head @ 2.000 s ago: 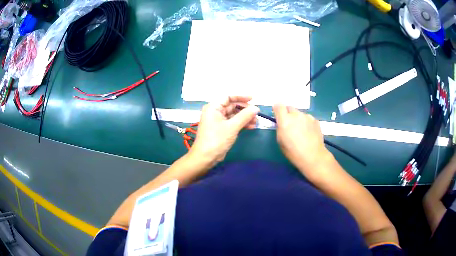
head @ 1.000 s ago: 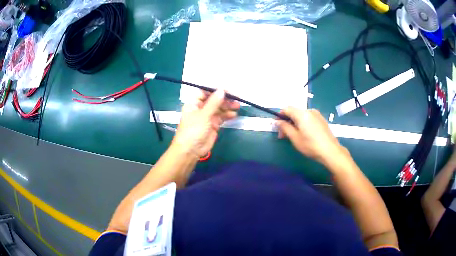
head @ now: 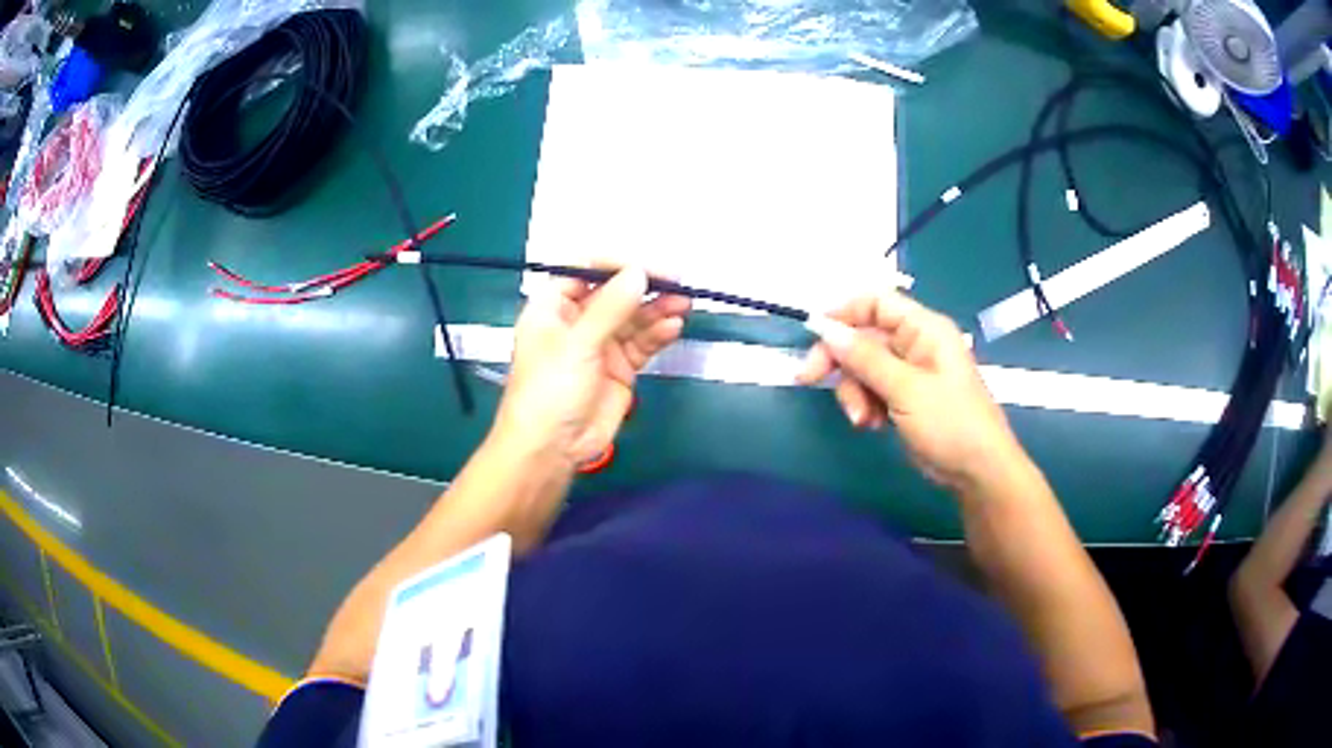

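A black sleeving piece (head: 482, 263) runs nearly level across the lower part of the white sheet, with a white marker (head: 409, 257) near its left end. My left hand (head: 584, 351) grips it near its middle between thumb and fingers. My right hand (head: 906, 365) pinches its right end between thumb and fingertips. Red wires (head: 343, 276) lie on the mat under its left end. Red-handled scissors (head: 596, 459) are mostly hidden by my left hand. The measuring strip (head: 745, 361) lies below the sleeving, partly covered by my hands.
A coil of black sleeving (head: 270, 117) lies at the far left. Clear plastic (head: 774, 32) lies beyond the white sheet (head: 716, 176). Finished harnesses (head: 1256, 373), a slanted white strip (head: 1096, 273) and a small fan (head: 1234, 47) are at the right. Another person's arm (head: 1285, 548) shows at the right edge.
The sleeving, at first bunched between my hands, is now stretched out to the left with its marked end showing. Since the last earlier frame that end has dropped and my right hand has shifted slightly.
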